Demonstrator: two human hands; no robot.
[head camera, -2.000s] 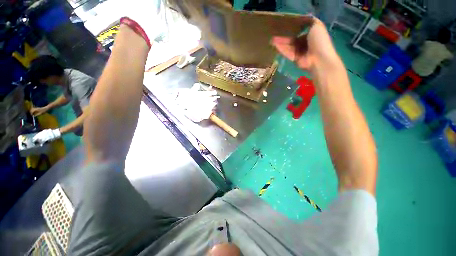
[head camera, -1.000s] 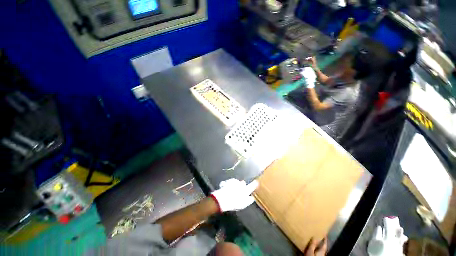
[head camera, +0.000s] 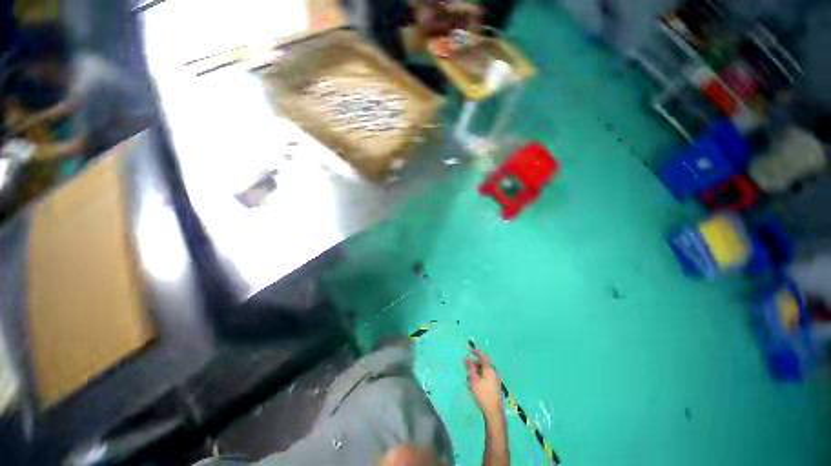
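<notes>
The view is blurred. The brown shallow cardboard tray (head camera: pixel 305 116) holds many small loose parts and sits on the bright metal table. The flat brown cardboard sheet (head camera: pixel 87 282) lies on the dark table at the left. My right hand (head camera: pixel 483 375) is bare and hangs low over the green floor, far from both. Its fingers look apart, with nothing visible in them. My left hand is out of the picture.
A blurred small object (head camera: pixel 258 189) lies on the metal table. A red object (head camera: pixel 524 179) is on the floor beyond the table edge. Blue bins (head camera: pixel 702 162) stand at the right. A seated person (head camera: pixel 87 109) is at the far left.
The view has swung from the cardboard sheet to the tray and floor. My right hand has left the sheet's edge. My gloved left hand has gone out of view.
</notes>
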